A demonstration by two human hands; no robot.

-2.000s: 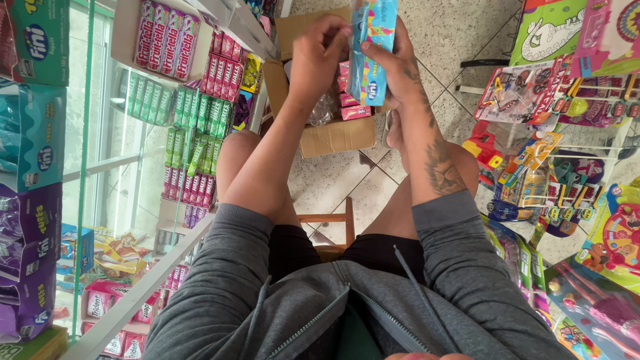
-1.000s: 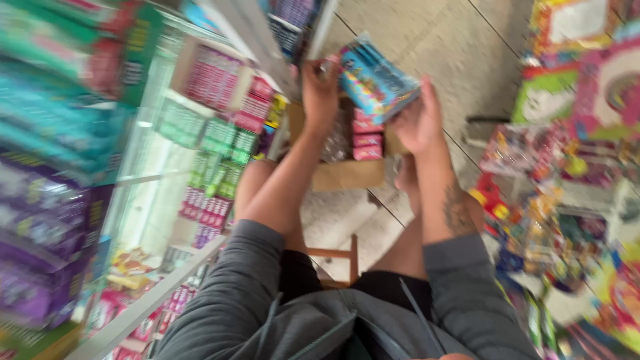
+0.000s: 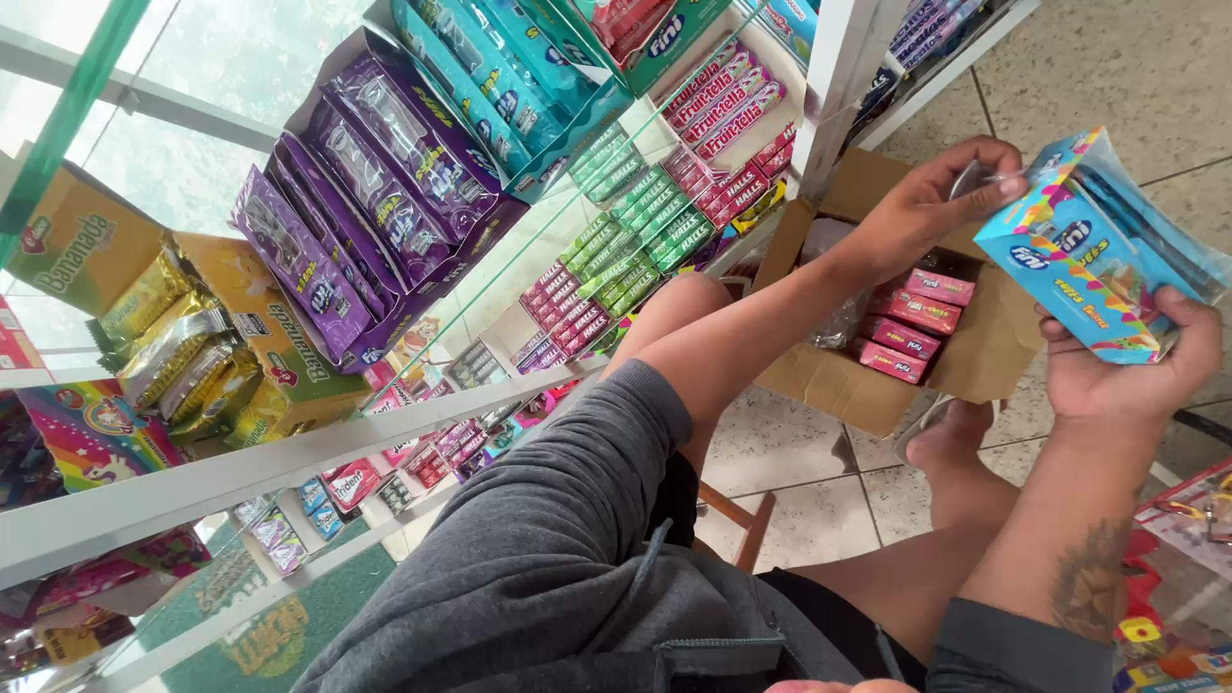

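Observation:
At the right, a blue Fini candy display box (image 3: pixel 1078 255) with clear plastic film around it rests tilted in my right hand (image 3: pixel 1136 366), thumb on its near side and palm below. My left hand (image 3: pixel 962 188) pinches a bit of the clear film at the box's left upper edge. Dark blue packets show through the film inside the box. Below my left forearm stands an open cardboard box (image 3: pixel 837 380) on the floor, holding small pink candy boxes (image 3: pixel 900 332) and a clear plastic bag (image 3: pixel 830 327).
A glass shelf with a white metal frame (image 3: pixel 289 438) runs along the left, bearing purple Fini packets (image 3: pixel 385 183), teal packets (image 3: pixel 500 77), Bananada boxes (image 3: pixel 279 327) and Halls sticks (image 3: pixel 664 226). A wooden stool (image 3: pixel 756 534) is under me. More colourful goods (image 3: pixel 1145 616) lie at lower right.
The view has swung left toward the shelf. One second ago the blue box's packet side faced up; now its printed side shows, and my left hand has its film between the fingers.

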